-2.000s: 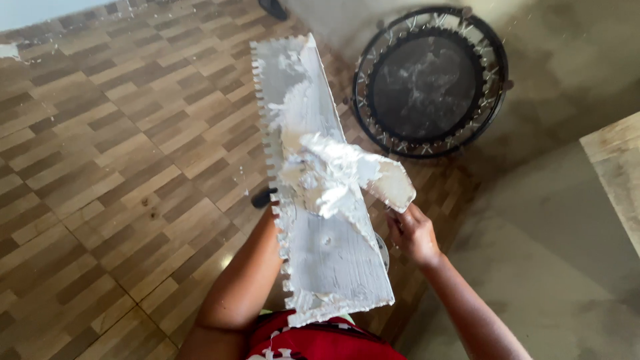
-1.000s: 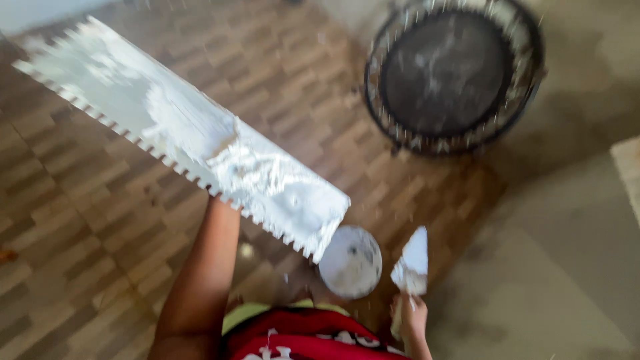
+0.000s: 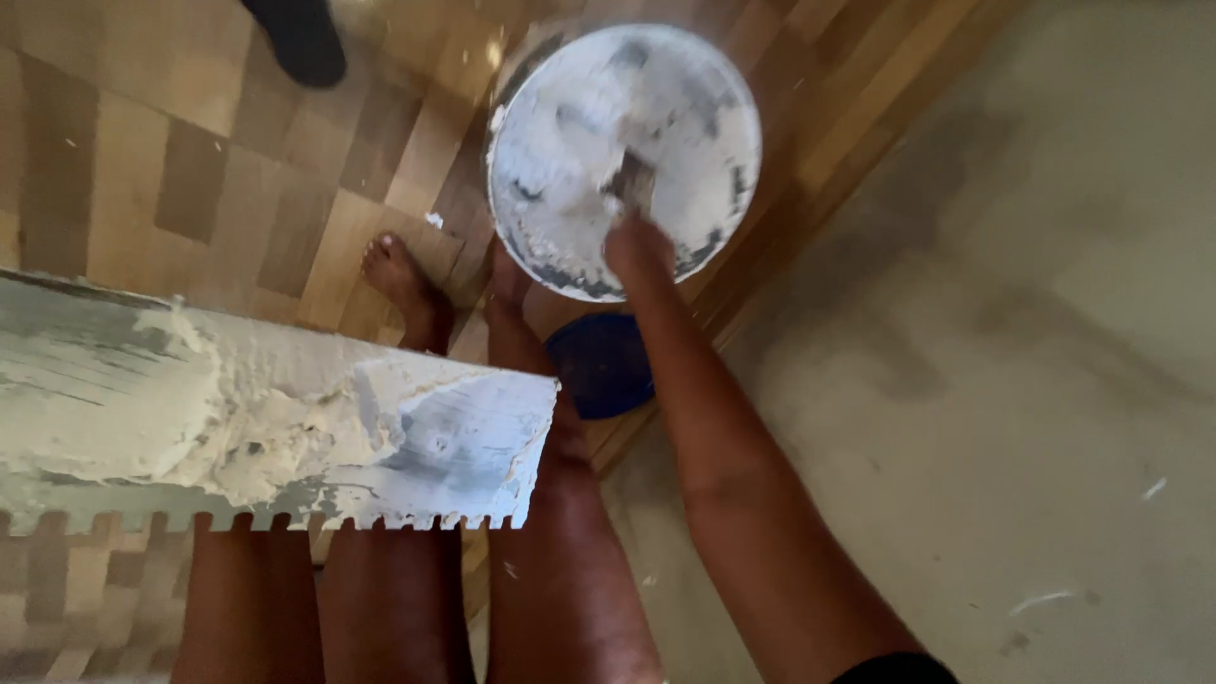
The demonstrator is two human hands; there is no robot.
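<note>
My right hand [image 3: 642,255] is closed around a putty knife [image 3: 634,180], seen blurred, over the white compound in a round bucket [image 3: 501,204]. In the lower left, a wide notched trowel [image 3: 475,432] lies across the view, its toothed edge towards my body. Pale, lumpy compound [image 3: 275,432] is smeared over its face. My left forearm leads up beneath the trowel, which is carried above the floor; the trowel hides my left hand and its grip.
A dark blue container [image 3: 603,366] stands just below the bucket, partly behind my right forearm. My bare feet [image 3: 408,285] are beside the bucket on the wood-patterned floor [image 3: 123,190]. A dark shoe or sock-like shape [image 3: 309,47] is at the upper left. A stained wall [image 3: 950,380] rises at right.
The view has moved much closer to the bucket. My right hand, with the putty knife, was beside the bucket a second ago and is now over its compound. The trowel now lies nearly level across the view.
</note>
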